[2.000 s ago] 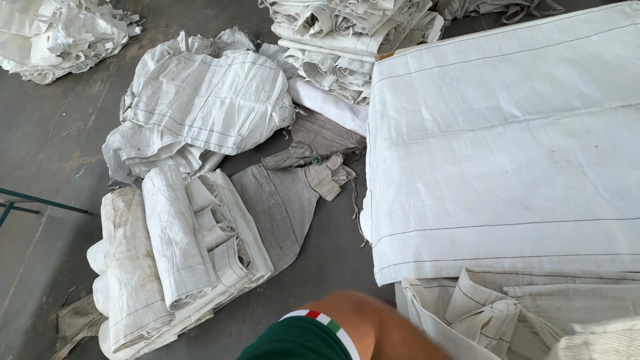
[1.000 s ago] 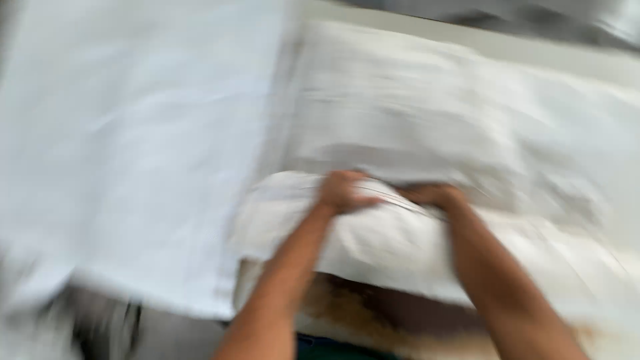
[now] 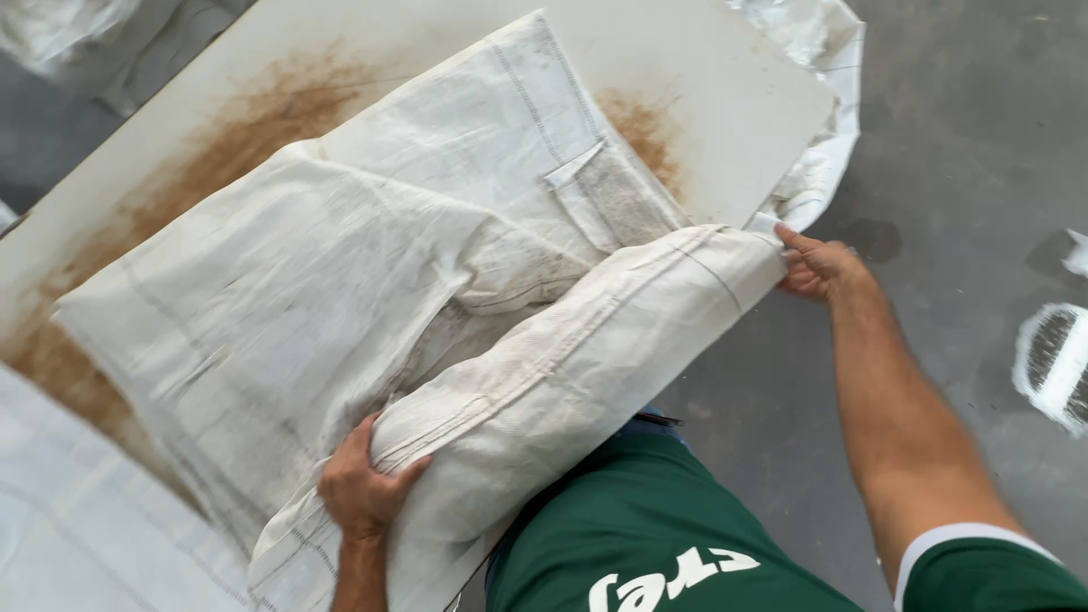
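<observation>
A large white woven fabric sack (image 3: 255,306) lies partly spread on a table, its near edge folded over into a thick roll (image 3: 561,365). My left hand (image 3: 370,484) grips the lower left part of that roll, thumb on top and fingers behind it. At the roll's right end, by the table's corner, my right hand (image 3: 812,263) pinches the edge; its fingertips are partly hidden. A small grey-white flap (image 3: 620,195) shows on the sack near its right side, beyond the roll.
The pale table top (image 3: 731,93) has brown stains. White sheeting (image 3: 102,527) covers the lower left. More white material (image 3: 829,170) hangs past the table's right corner. On the grey floor (image 3: 960,153) lies a white-rimmed piece (image 3: 1054,365) at far right.
The view has swung strongly. My hands, close together on the white fabric one second ago, are now far apart along the roll. Two seconds ago stacks and rolls of sacks on the floor were in view.
</observation>
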